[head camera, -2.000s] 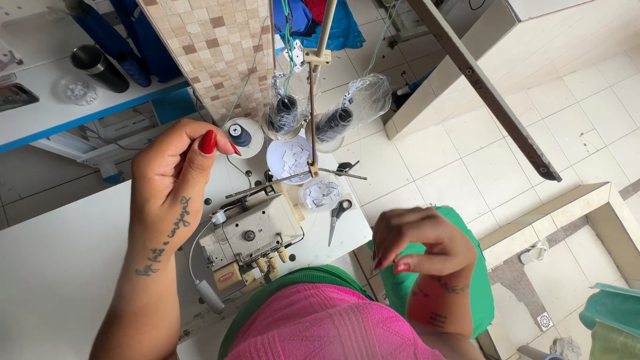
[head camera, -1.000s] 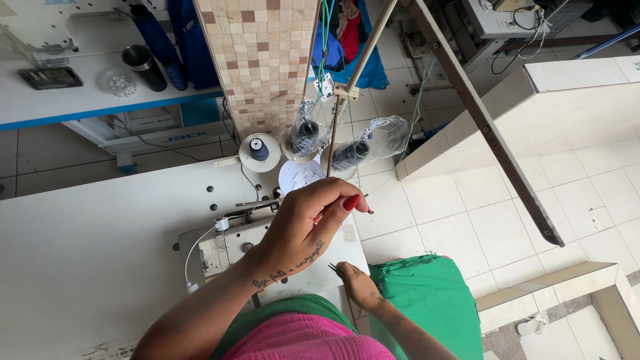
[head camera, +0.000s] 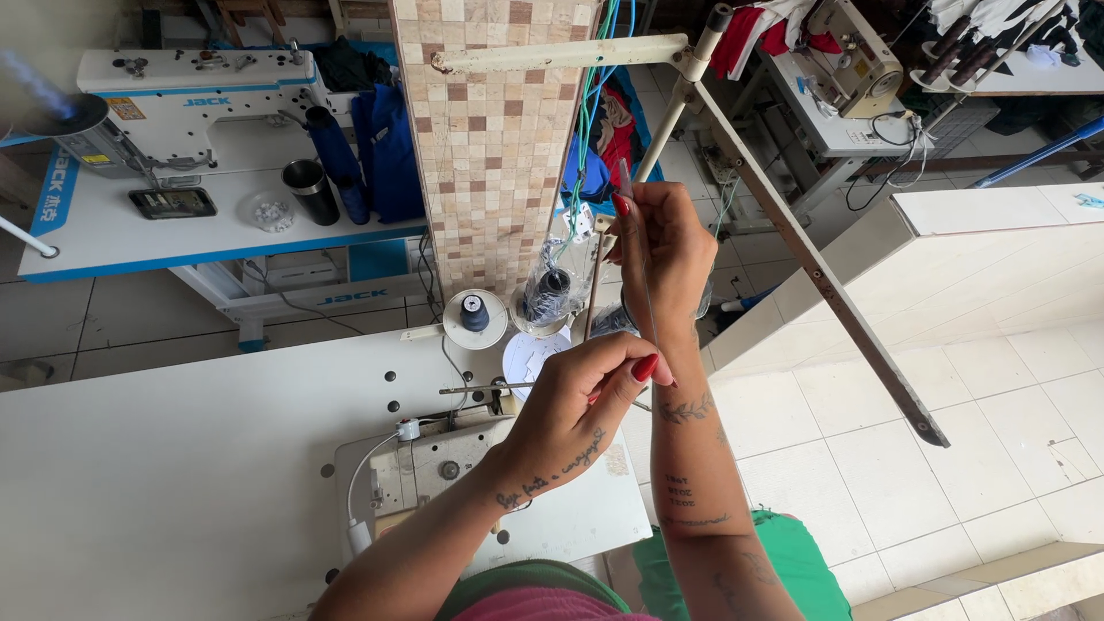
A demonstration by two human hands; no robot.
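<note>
My left hand (head camera: 595,388) pinches a fine dark thread (head camera: 649,302) between thumb and forefinger, above the overlock machine (head camera: 448,470). Farther forward, my right hand (head camera: 668,250) is closed around a slim pointed metal tool (head camera: 625,177), whose tip sticks up past the thumb; its exact kind is hidden by the fingers. The thread runs between the two hands. Behind them stand a dark thread cone (head camera: 473,313) on a white disc, a plastic-wrapped cone (head camera: 552,289) and a white bowl (head camera: 528,358) holding small white pieces.
The thread stand's metal bar (head camera: 819,267) slants across the right side, near my right hand. A tiled pillar (head camera: 492,147) rises ahead. Another sewing table (head camera: 233,250) is at left with a dark cup (head camera: 310,191). Green fabric (head camera: 793,561) lies at lower right.
My right hand has risen from low by the table edge to the thread stand, now with the pointed tool in it. The view has tilted up, showing more of the room ahead.
</note>
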